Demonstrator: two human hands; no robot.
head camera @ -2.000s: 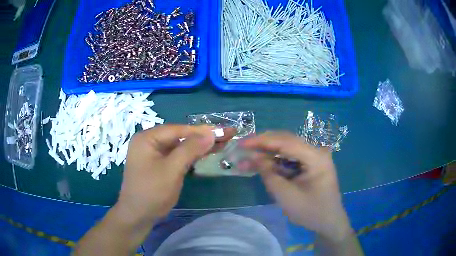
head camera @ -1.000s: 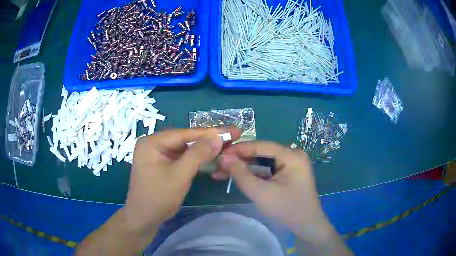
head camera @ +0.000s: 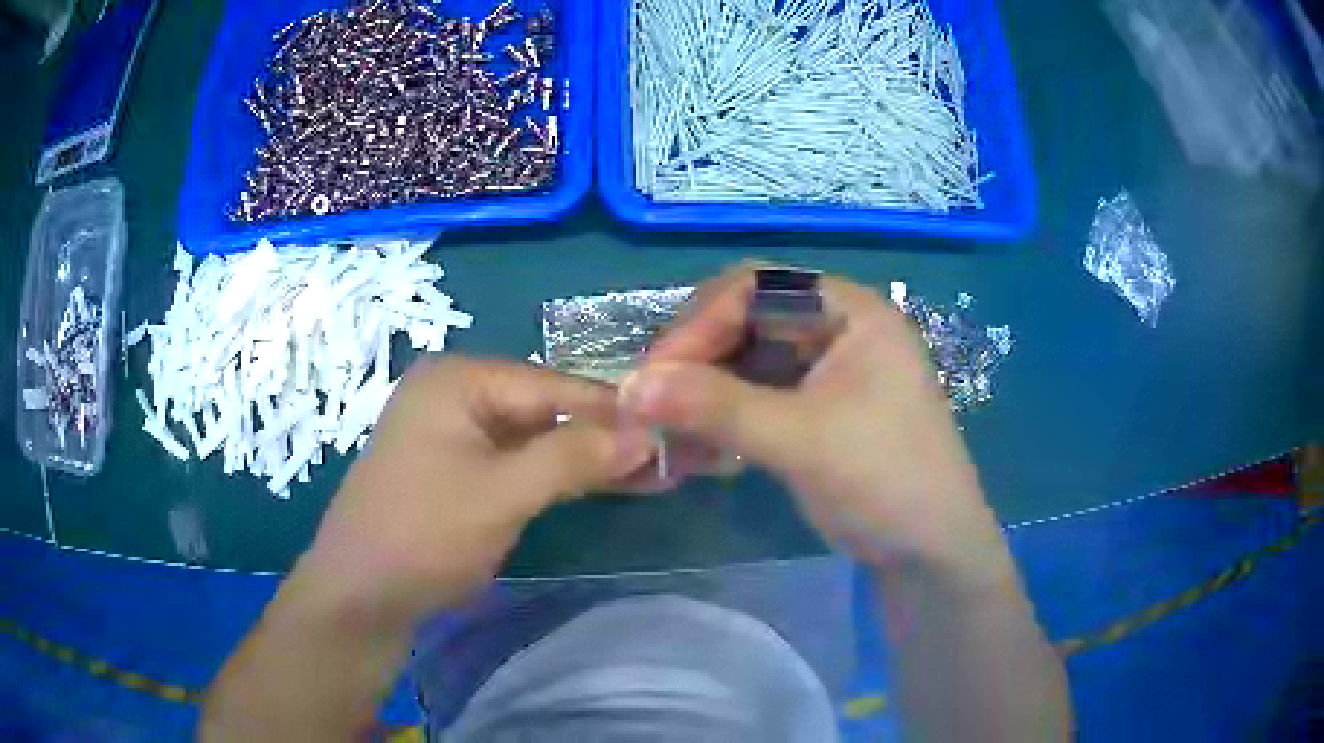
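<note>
My left hand (head camera: 487,457) and my right hand (head camera: 791,414) meet at the fingertips in front of me. A short white piece (head camera: 662,459) shows between the fingers and points down; which hand grips it is hard to tell. My right hand also holds a dark, square-ended hand tool (head camera: 786,298) in its curled fingers. A small white bit shows at my left thumb and forefinger. The pad with crinkled shiny film (head camera: 610,328) lies behind the fingers, its near part hidden by them.
White strips (head camera: 276,349) are heaped at left, beside a clear plastic box (head camera: 70,334). Blue trays hold metal sleeves (head camera: 407,116) and thin white rods (head camera: 806,109). A wire pile (head camera: 966,349) is partly behind my right hand; a small clear bag (head camera: 1128,257) lies further right.
My right hand has turned and risen, so the dark tool now points up and away. The white piece under the fingers looks shorter. Both hands stay together at the fingertips.
</note>
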